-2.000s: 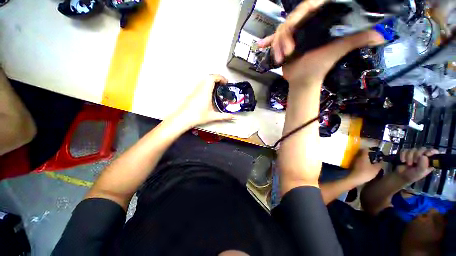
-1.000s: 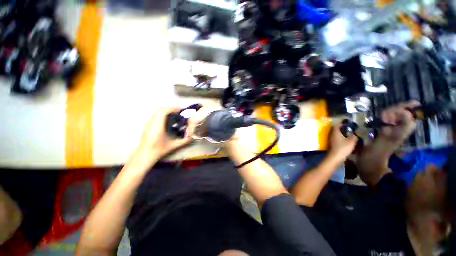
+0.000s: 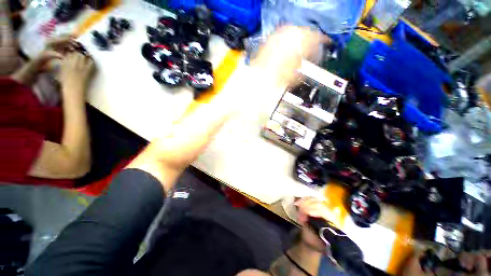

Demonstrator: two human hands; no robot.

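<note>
My left hand (image 3: pixel 288 54) is blurred and overexposed, stretched out above the far side of the bench near the feeder; whether it holds anything cannot be told. My right hand (image 3: pixel 311 213) is low at the bench's front edge, closed around the black electric screwdriver (image 3: pixel 344 250) with its wire loop. The light grey screw feeder (image 3: pixel 293 126) stands between my hands. A dark heap of round black units (image 3: pixel 395 132) lies right of the feeder, with one unit (image 3: pixel 363 207) at its near edge. A group of units (image 3: pixel 171 75) lies left of the yellow tape.
Blue bins (image 3: pixel 401 81) and clear plastic bags (image 3: pixel 317 16) are behind the bench. A person in a red shirt (image 3: pixel 27 129) works at the left beside small black parts (image 3: pixel 112 32). Another person's hand (image 3: pixel 476 263) shows at the lower right. A red stool is partly hidden below the bench.
The view has swung left. My left hand has moved from the unit at the bench edge to the far side. My right hand, still on the screwdriver, is now apart from my left hand.
</note>
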